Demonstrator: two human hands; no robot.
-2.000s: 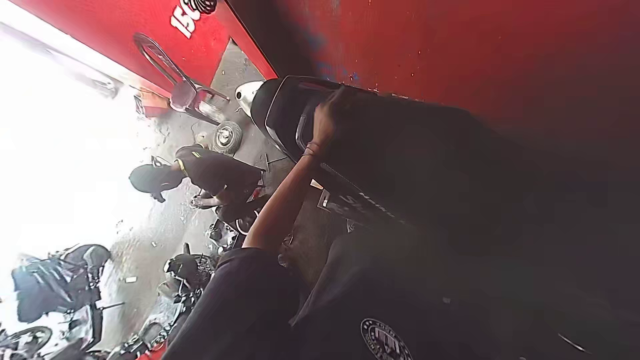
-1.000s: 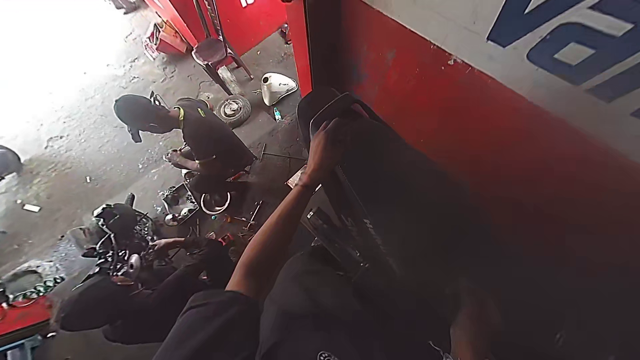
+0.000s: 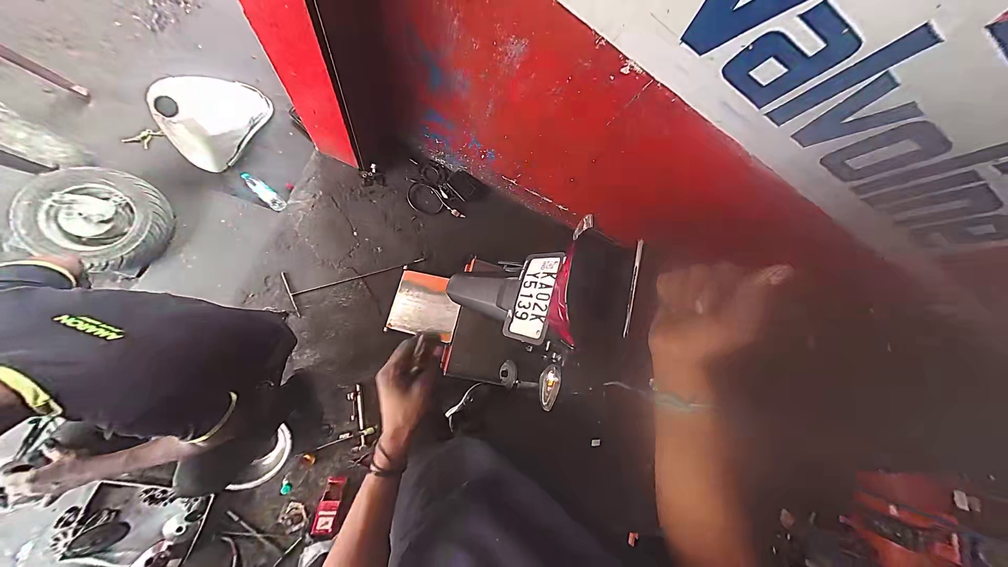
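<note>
My left hand is at lower centre, fingers partly curled, with nothing visible in it. It is beside an orange-edged flat panel; contact cannot be told. To its right are a motorcycle's rear number plate, a dark rear mudguard, a red tail light and a turn signal. Farther right, my blurred right hand is raised with bent fingers; nothing can be made out in it. The area below it is dark and unclear.
A person in a dark shirt bends over metal engine parts at left. A tyred wheel, white fuel tank, plastic bottle, T-handle tool and cables lie about. A red wall stands beyond.
My left hand has come off the end of the long dark motorcycle part it was on. My right hand shows more clearly, raised at right. The view has shifted strongly.
</note>
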